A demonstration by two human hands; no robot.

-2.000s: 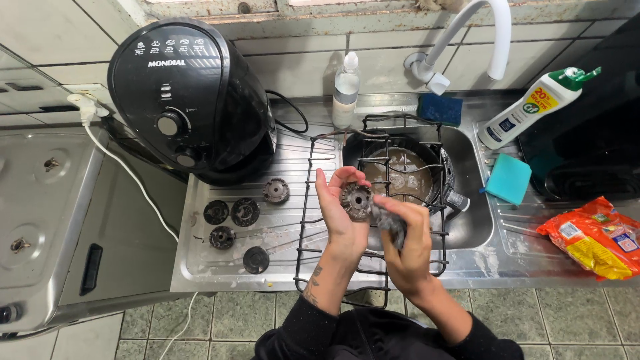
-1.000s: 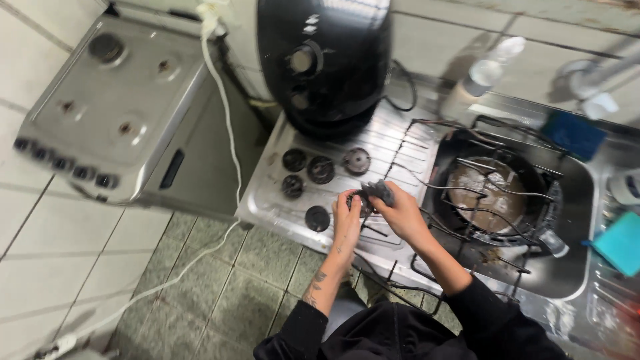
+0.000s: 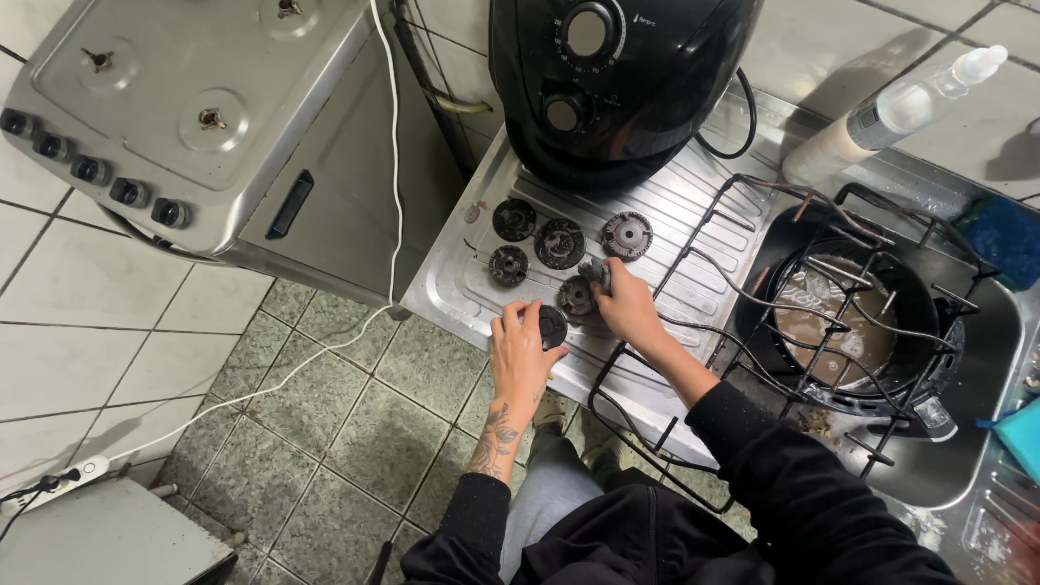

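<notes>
My left hand (image 3: pixel 517 349) grips the edge of a round black burner cap (image 3: pixel 552 327) at the front of the steel drainboard. In my right hand (image 3: pixel 630 309) is a grey steel wool pad (image 3: pixel 595 275), held over the edge of a burner head (image 3: pixel 576 296); whether my right fingers also touch that burner head cannot be told. Behind my hands lie a grey burner head (image 3: pixel 627 236), a dark burner piece (image 3: pixel 560 244), a black burner cap (image 3: pixel 513 219) and a small burner head (image 3: pixel 509 266).
A black air fryer (image 3: pixel 613 89) stands at the back of the drainboard (image 3: pixel 455 280). Black pan grates (image 3: pixel 735 284) lie across the drainboard and sink, over a black basket (image 3: pixel 768 325) of murky water. A spray bottle (image 3: pixel 886 122) stands behind. The gas stove (image 3: pixel 162 73) is at left.
The view has turned left. Two seconds ago my left hand held a grey burner head above the grates; now that hand is on the black cap on the drainboard. The steel wool remains in my right hand.
</notes>
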